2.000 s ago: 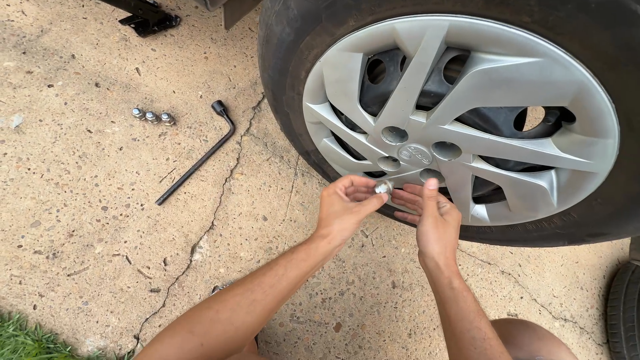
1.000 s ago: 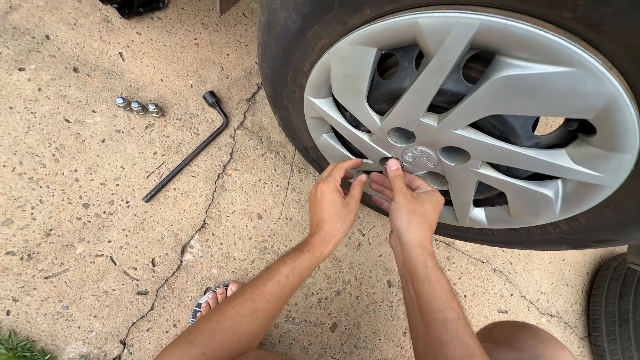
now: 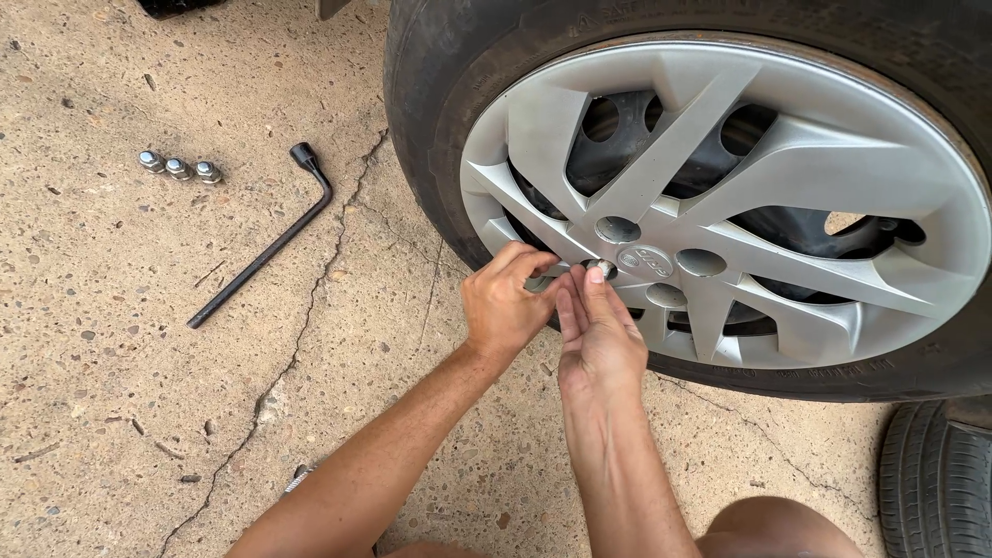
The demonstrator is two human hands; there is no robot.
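Observation:
My right hand [image 3: 604, 337] pinches a metal lug nut [image 3: 604, 266] between thumb and fingers, at a bolt hole beside the hub of the silver wheel cover [image 3: 783, 178]. Close against it, my left hand [image 3: 513, 298] has its thumb and index finger curled near each other, and no object shows between them. Three other bolt holes around the center emblem are in view, with no nut visible in them. On the concrete to the left lie three chrome lug nuts [image 3: 179, 168] in a row, and beside them an L-shaped lug wrench [image 3: 263, 256].
A black rubber tire [image 3: 434, 147] surrounds the wheel cover. Another tire [image 3: 934, 480] stands at the lower right. A dark object [image 3: 174, 6] is cut off at the top left. Cracked concrete ground [image 3: 116, 387] spreads under everything.
Two seconds ago the lug nut was held between both hands in front of the wheel; now it is in the right hand's fingers at the bolt hole.

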